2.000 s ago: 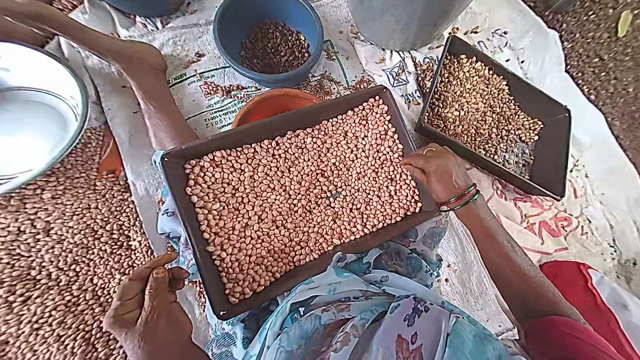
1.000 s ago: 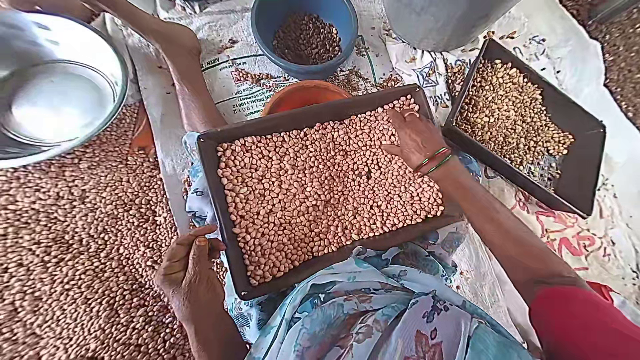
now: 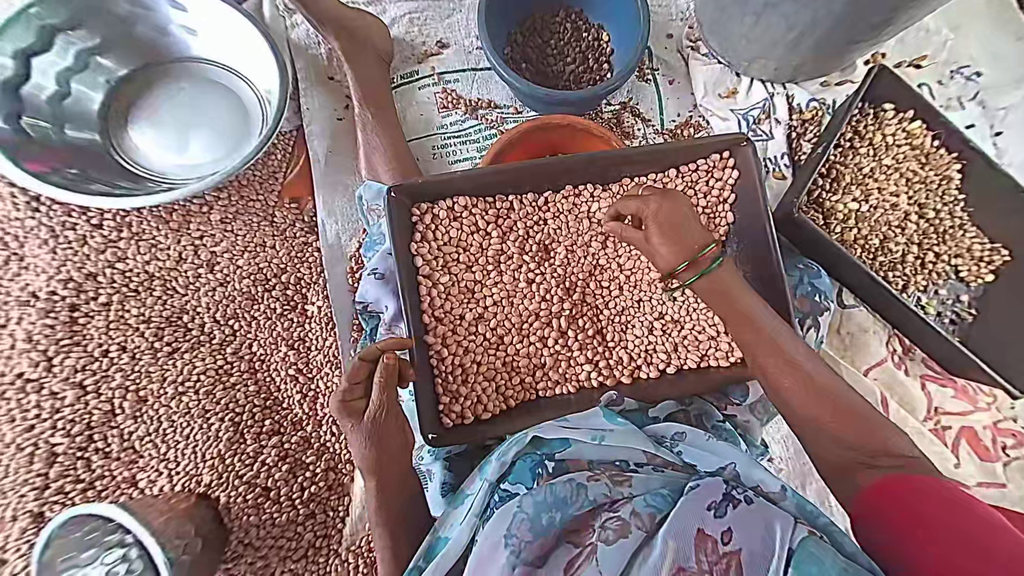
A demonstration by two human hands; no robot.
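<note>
A dark rectangular tray (image 3: 672, 390) rests across my lap, filled with a layer of pinkish shelled peanuts (image 3: 512, 296). My right hand (image 3: 658, 228), with green bangles at the wrist, is over the upper right part of the peanuts, thumb and fingertips pinched together; whether a nut is between them cannot be told. My left hand (image 3: 376, 400) is at the tray's left side, its curled fingers close to or touching the rim, thumb raised. A large heap of similar peanuts (image 3: 160, 344) spreads at the left.
A shiny steel basin (image 3: 264, 120) sits upper left. Beyond the tray are an orange bowl (image 3: 552, 132), a blue bowl (image 3: 512, 84) with dark kernels and a grey container (image 3: 800, 40). A second dark tray (image 3: 992, 288) holds brownish pieces at right. A metal vessel (image 3: 176, 528) stands lower left.
My right hand was at the tray's right rim, then spread over the peanuts at upper right; now it is further left with its fingers drawn together. The view has shifted left.
</note>
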